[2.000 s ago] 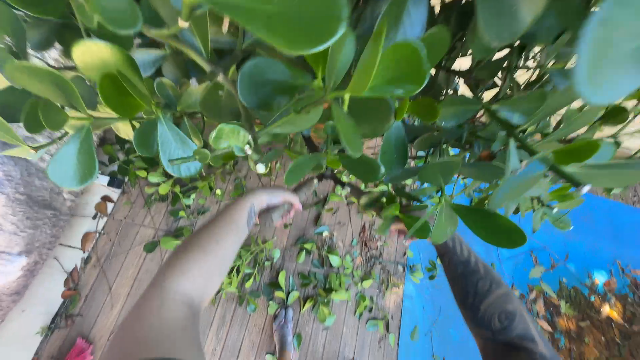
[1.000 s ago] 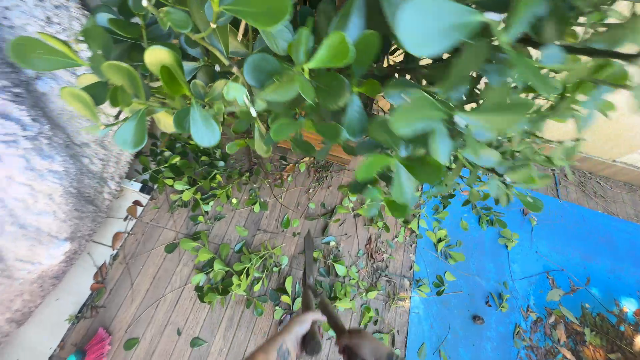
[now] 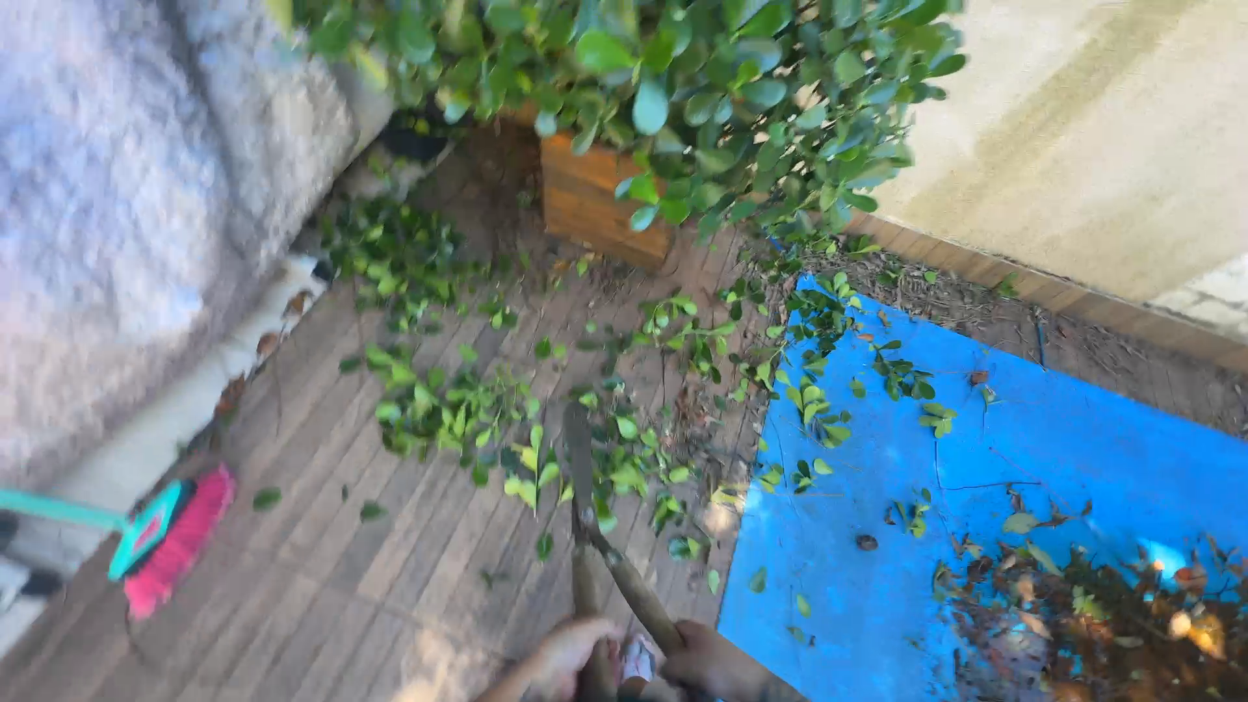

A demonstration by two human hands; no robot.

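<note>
My left hand (image 3: 573, 651) grips one wooden handle of a pair of hedge shears (image 3: 585, 507) at the bottom middle. Around the other handle my right hand (image 3: 712, 658) is closed, just beside it. The shears' blades point away from me over cut leafy sprigs (image 3: 629, 468) on the wooden deck (image 3: 390, 575), and look nearly together. Beyond them stands a leafy green shrub (image 3: 721, 97) above an orange-brown wooden planter (image 3: 595, 200). Part of a foot shows between my hands.
A blue tarp (image 3: 848, 595) lies at the right with a heap of dry leaves (image 3: 1102, 624) on it. At the left are a large rock (image 3: 127, 234) and a broom with pink bristles (image 3: 185, 536). A pale wall (image 3: 1092, 127) rises at the back right.
Two seconds ago my hands were apart near the shrub, with no shears visible; now both hold the shears low in front of me. The view has moved back, showing the planter and broom.
</note>
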